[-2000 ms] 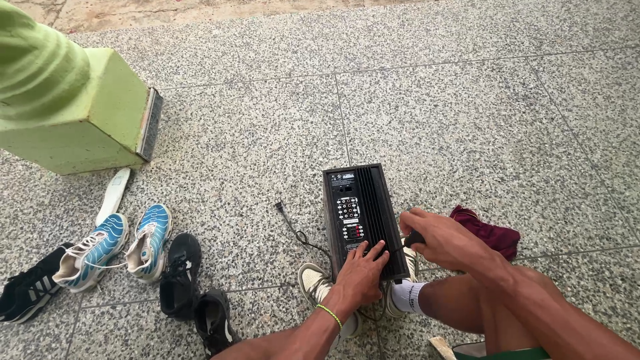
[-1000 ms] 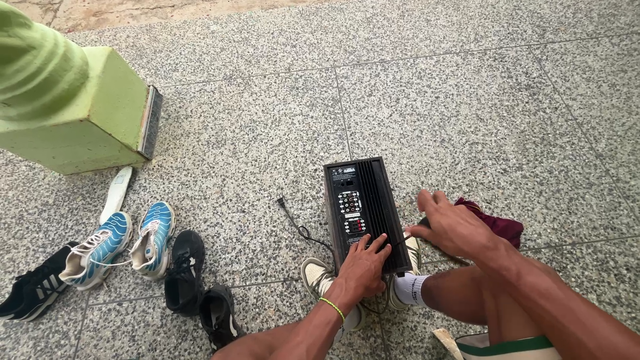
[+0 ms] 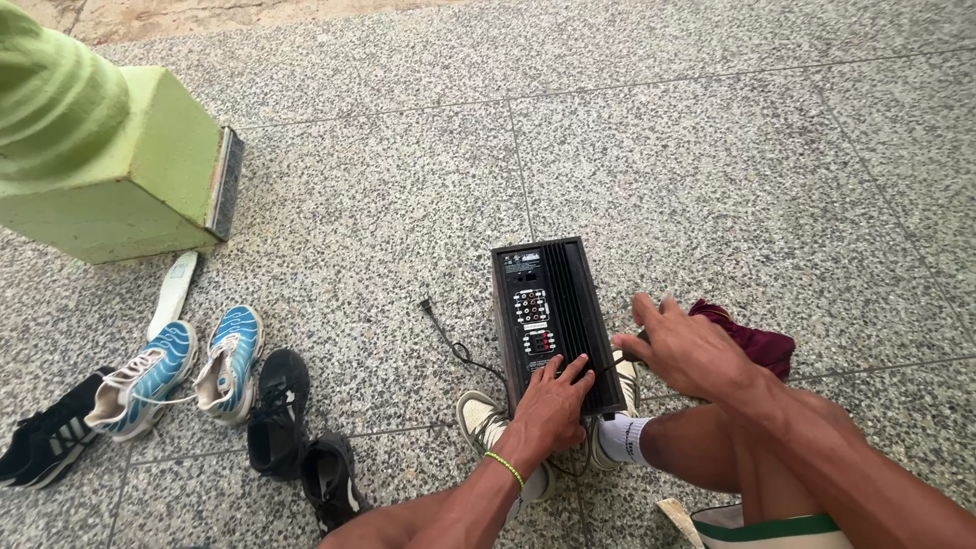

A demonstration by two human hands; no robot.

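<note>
A black speaker box [image 3: 560, 328], its back panel of jacks and heat-sink fins facing up, stands between my feet. My left hand [image 3: 553, 396] rests on its near end with the fingers spread. To the right, my right hand [image 3: 667, 343] grips a dark-handled tool, likely a screwdriver, whose thin shaft reaches the near right part of the fins. Fingers hide much of the handle. A black power cord with its plug [image 3: 425, 307] trails on the floor at the box's left.
Blue sneakers [image 3: 232, 366], black shoes [image 3: 278, 415] and a white insole [image 3: 174, 293] lie at the left, near a green column base [image 3: 130, 175]. A maroon cloth [image 3: 751, 339] lies behind my right hand. My shoes flank the box's near end.
My right hand was close against the box's right edge two seconds ago and is now a little farther right, its grip on the tool changed. My left hand stays on the box.
</note>
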